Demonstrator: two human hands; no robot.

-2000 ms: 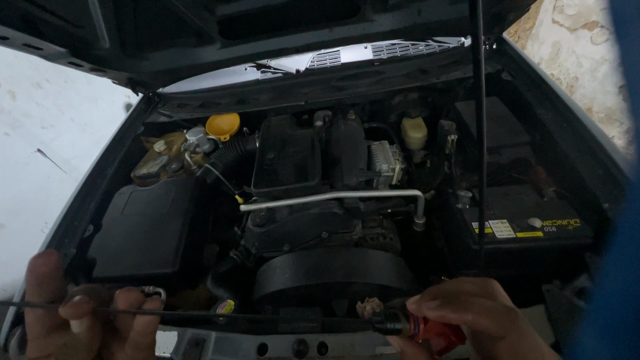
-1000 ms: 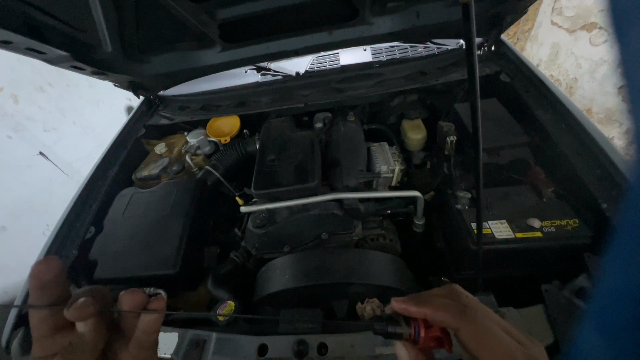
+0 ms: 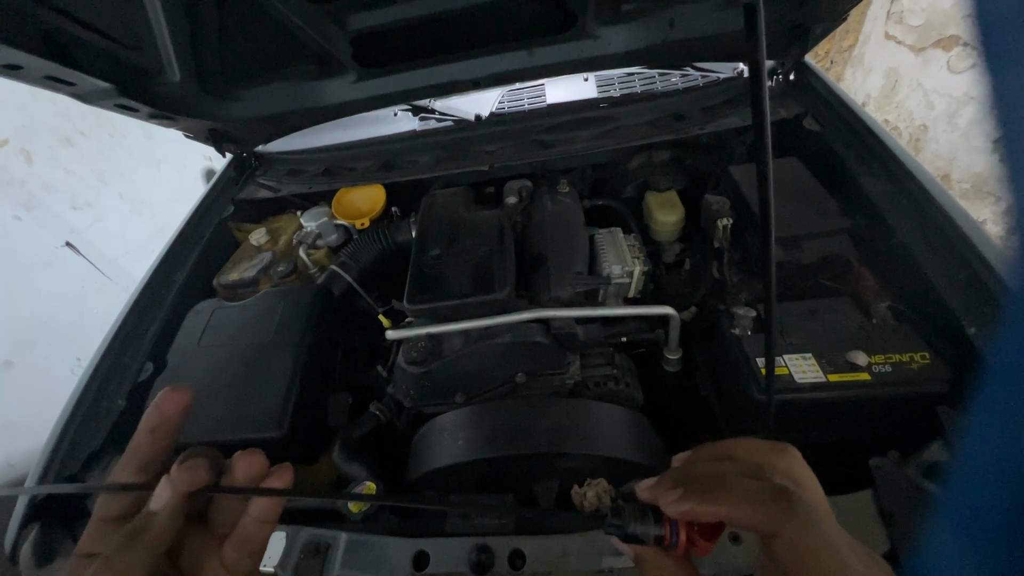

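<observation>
My left hand point(image 3: 184, 496), palm up at the lower left, has a thin dark rod, perhaps a dipstick, point(image 3: 336, 497) lying across its fingers. At the lower right my right hand point(image 3: 744, 496) grips a red and black handle or cap point(image 3: 680, 532) at the rod's other end. A crumpled brownish piece of paper or cloth point(image 3: 593, 495) shows beside its fingertips. Behind both hands lies the car engine, with the fan shroud point(image 3: 536, 436) nearest and a silver metal pipe point(image 3: 536, 318) across it.
The raised hood point(image 3: 264, 72) hangs overhead, held by a prop rod point(image 3: 764, 240). A car battery point(image 3: 840, 344) sits at the right, a black box point(image 3: 232, 360) at the left. A yellow funnel-like cap point(image 3: 359, 205) stands at the back left. The front crossmember point(image 3: 440, 552) runs below the hands.
The fingers of my right hand have shifted around the red and black piece. My left hand stays at the lower left with the rod across its fingers.
</observation>
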